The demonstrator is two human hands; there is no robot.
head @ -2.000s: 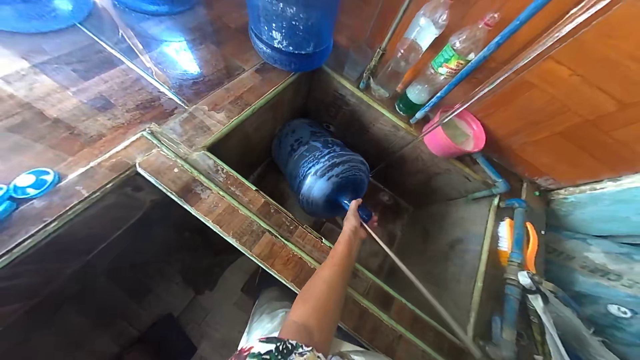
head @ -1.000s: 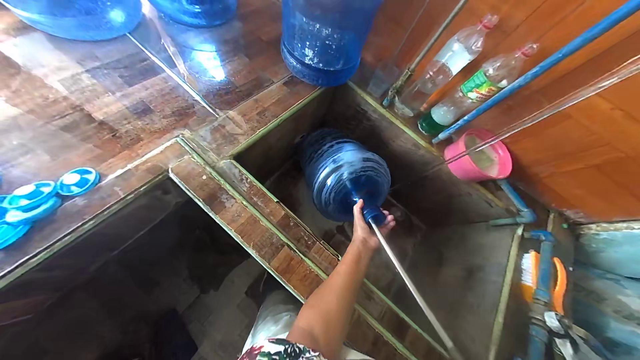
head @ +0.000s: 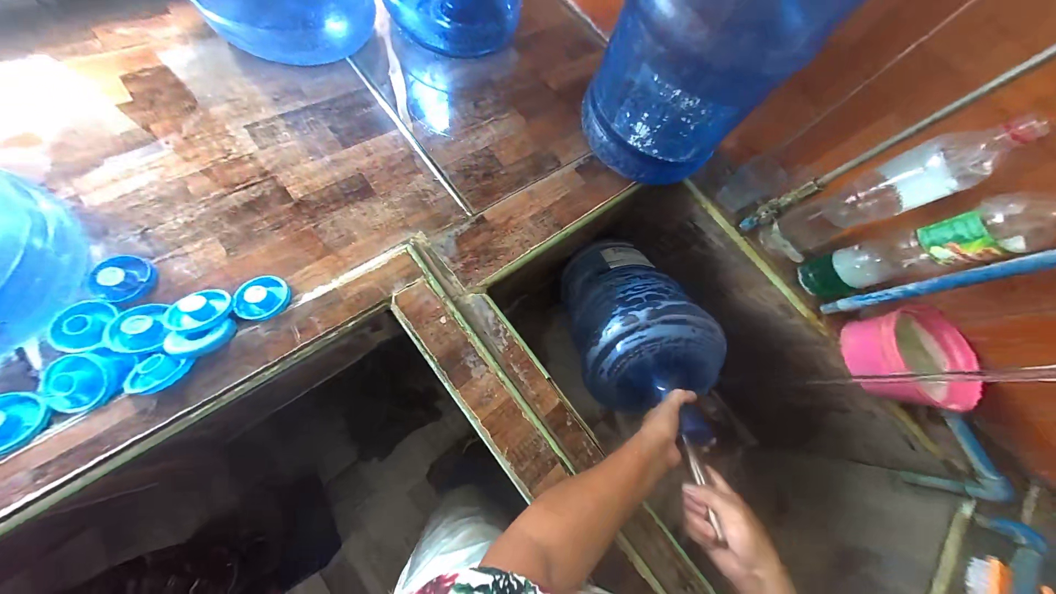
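Observation:
A large blue plastic water jug [head: 643, 330] lies tilted inside a sunken basin, its neck toward me. My left hand [head: 667, 425] is closed around the jug's neck. A thin metal rod [head: 695, 466] reaches to the jug's mouth; its far end is hidden there. My right hand [head: 719, 516] grips this rod just below the neck, fingers wrapped over it.
Wood-patterned ledges [head: 495, 388] edge the basin. Blue caps [head: 136, 330] lie at left, and a big blue jug [head: 660, 99] stands on the far corner. At right are plastic bottles [head: 932, 239], a pink bucket [head: 912, 355] and blue pipes [head: 982, 462].
My right hand has come into view on the rod, where earlier only my left hand showed at the neck. The view has shifted so that more caps show at left.

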